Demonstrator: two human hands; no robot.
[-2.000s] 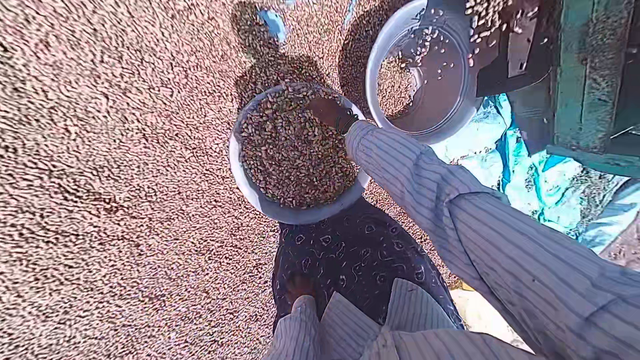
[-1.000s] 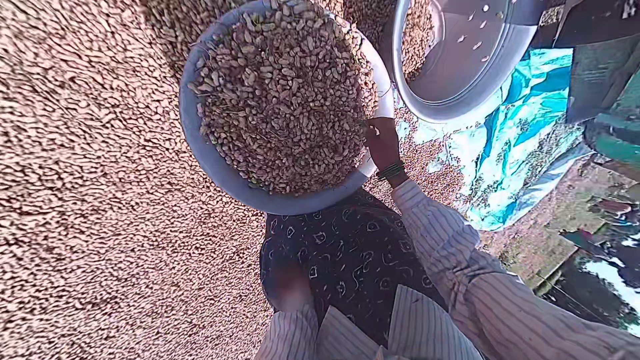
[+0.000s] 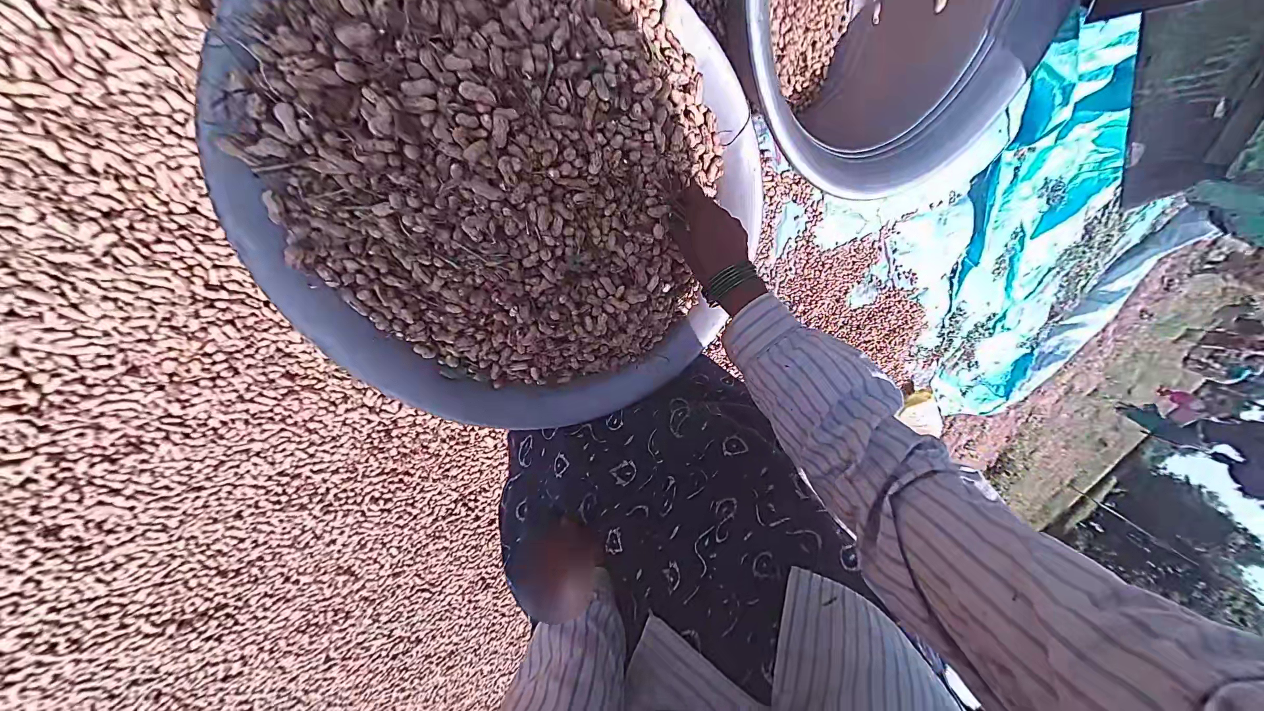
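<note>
A wide metal basin (image 3: 395, 380) heaped with unshelled peanuts (image 3: 513, 178) and bits of stem fills the upper middle of the view. At the basin's right inner side, my right hand (image 3: 713, 235), with bangles at the wrist, touches the peanuts; its fingertips are partly hidden among them, so I cannot tell whether they hold any. My left hand (image 3: 558, 568) is blurred and lies over the dark patterned skirt (image 3: 671, 484), below the basin. Its fingers cannot be made out.
Peanuts are spread over the ground (image 3: 247, 513) on the left. A second metal basin (image 3: 889, 168), with peanuts along one side, stands at the upper right. Beside it lies a blue and white plastic sheet (image 3: 1037, 197) with peanuts and debris on it.
My right hand has moved from over the middle of the peanuts to the basin's right side. The basin looks nearer than in the earliest frame. The view has shifted.
</note>
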